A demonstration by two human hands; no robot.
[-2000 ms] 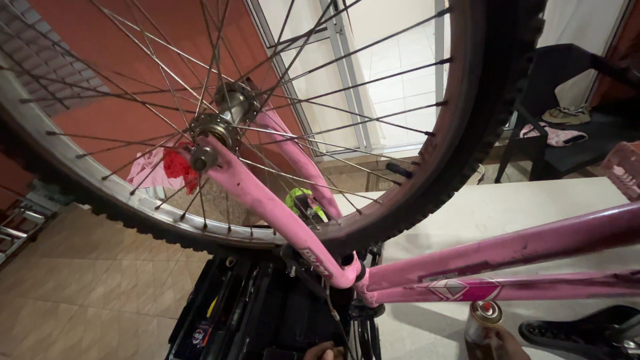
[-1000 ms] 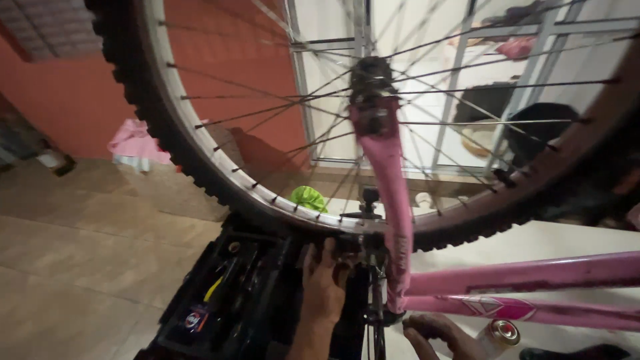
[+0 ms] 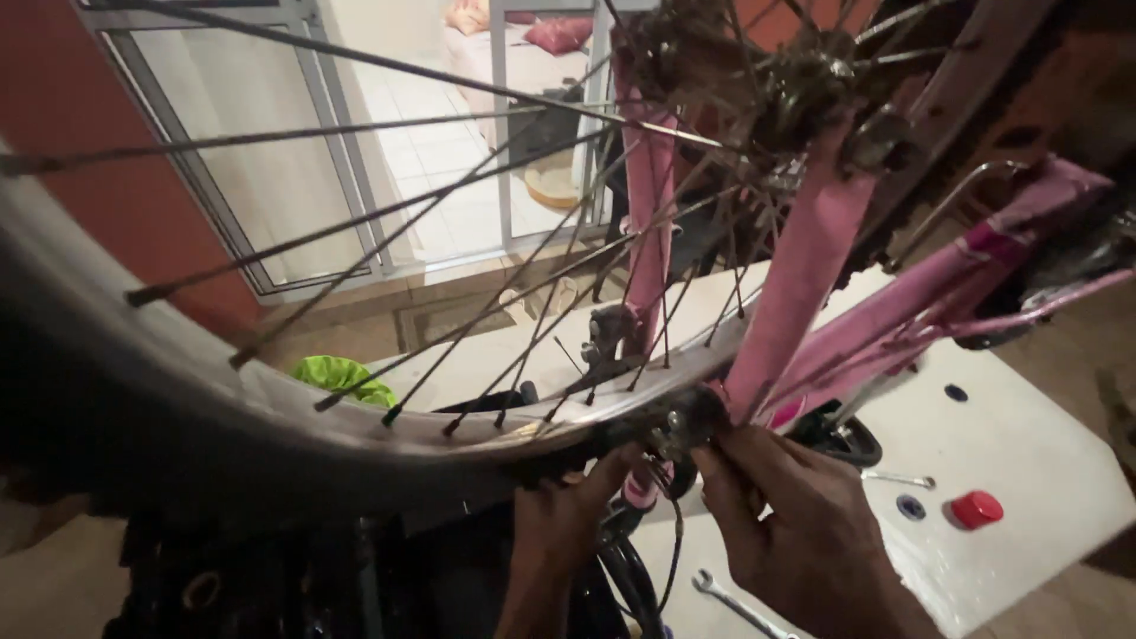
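A pink bicycle fork (image 3: 794,275) holds a spoked wheel, whose metal rim (image 3: 293,417) crosses the view, with the hub (image 3: 799,98) at the top. My left hand (image 3: 568,524) is just below the tire, its fingertips raised to the brake hardware (image 3: 674,430) near the fork crown. On the other side of that hardware my right hand (image 3: 799,515) has its thumb and fingers bent close together at the base of the fork. What lies between the fingers is hidden. A black cable (image 3: 679,541) hangs between the hands. Another brake arm (image 3: 608,337) shows behind the rim.
On the white table (image 3: 1003,426) lie a combination wrench (image 3: 737,608), a second wrench (image 3: 914,480), a red cap (image 3: 976,508) and a small dark round part (image 3: 911,507). A black tool case (image 3: 311,568) is at lower left. Bright green fabric (image 3: 342,377) lies behind the wheel.
The view has swung closer to the fork and wheel. My right hand, near the spray can one second ago, is now up at the fork base. My left hand stays by the brake area.
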